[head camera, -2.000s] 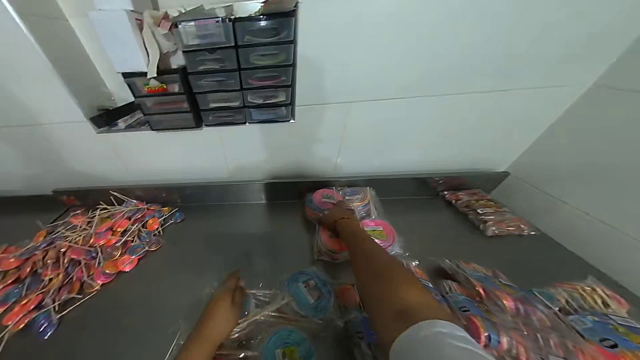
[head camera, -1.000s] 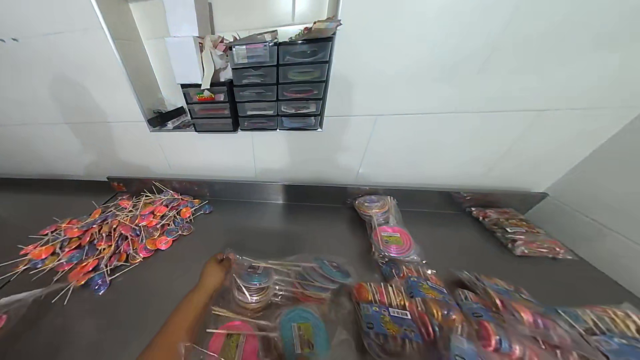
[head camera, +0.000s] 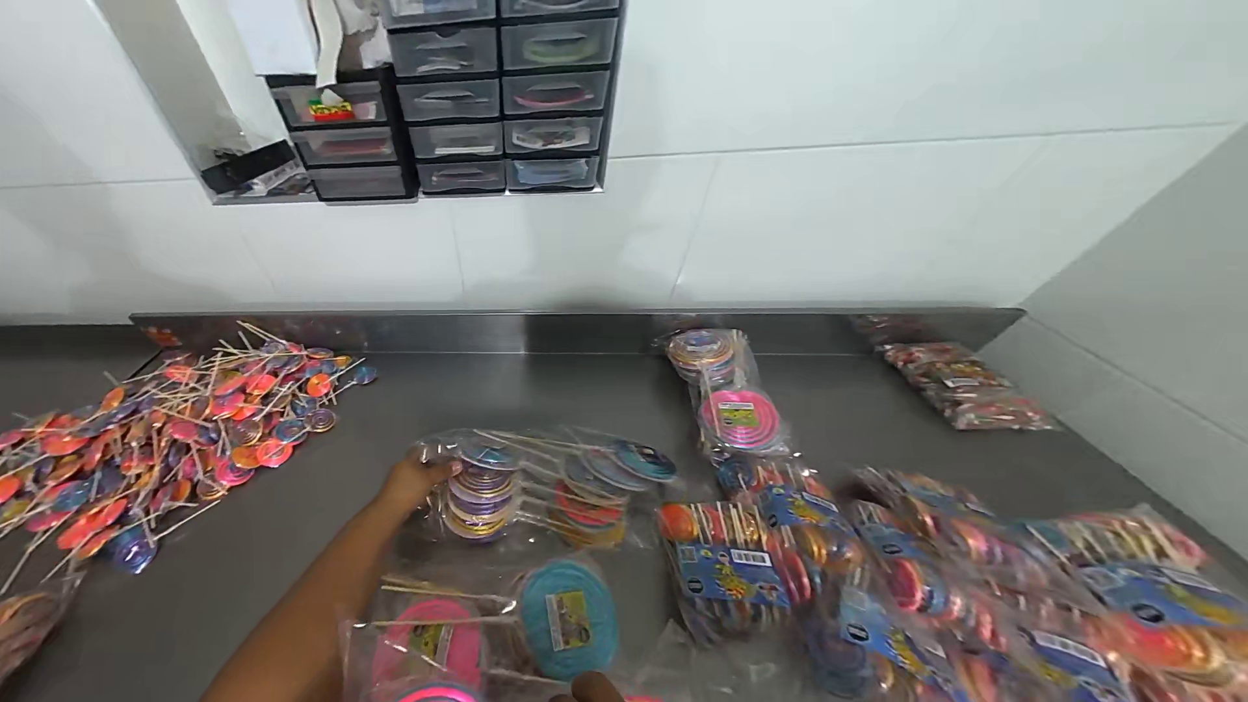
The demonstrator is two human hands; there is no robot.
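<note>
My left hand (head camera: 421, 484) pinches the left edge of a clear plastic bag of large round lollipops (head camera: 483, 502), which lies over the middle of the counter. Of my right hand (head camera: 593, 688) only fingertips show at the bottom edge, beside a second clear bag with a blue lollipop (head camera: 569, 618) and a pink lollipop (head camera: 429, 643); whether they grip it cannot be told. To the right lie small lollipop packs with blue printed labels (head camera: 733, 573). Behind them a bag with a pink lollipop (head camera: 739, 419) rests near the back ledge.
A heap of loose small lollipops (head camera: 185, 429) spreads over the left of the steel counter (head camera: 468, 385). More packs (head camera: 960, 385) lie at the back right, others (head camera: 1082, 604) at the front right. Small plastic drawers (head camera: 448, 102) stand in a wall niche. Part of a bag (head camera: 34, 619) shows front left.
My right hand, at the back bags two seconds ago, is now at the bottom edge. The bag under my left hand lies farther back, with the second bag in front of it.
</note>
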